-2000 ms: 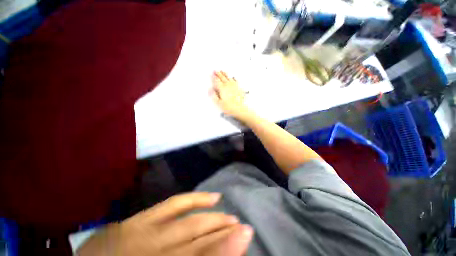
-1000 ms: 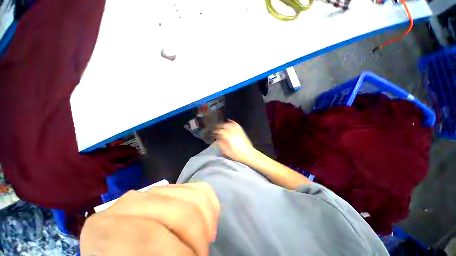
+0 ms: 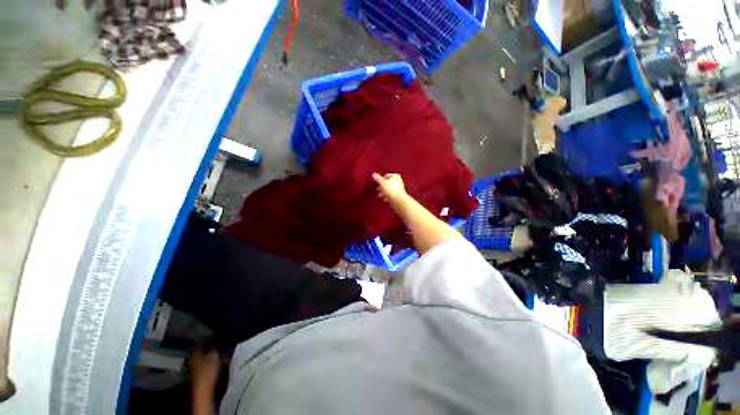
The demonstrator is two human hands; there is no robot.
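A heap of dark red cloth [image 3: 422,134] fills a blue slatted crate [image 3: 308,130] on the floor and spills over its near side. My right hand [image 3: 391,188] is over the middle of the heap, arm stretched out. Its fingers look partly curled; whether they hold cloth cannot be told. My left hand [image 3: 204,365] is low at the lower left, beside the table edge, dark and partly hidden; what its fingers do cannot be seen.
The white, blue-edged table [image 3: 146,174] at left bears olive scissors [image 3: 75,109], a checked cloth scrap [image 3: 142,31] and printed ruler marks. An orange cord [image 3: 292,28] hangs off its edge. Another blue crate [image 3: 422,32] stands beyond. Dark patterned garments [image 3: 560,219] lie at right.
The view has turned right, from the table to the floor crate. My right hand has moved from near my lap to over the red heap. My left hand has left the foreground.
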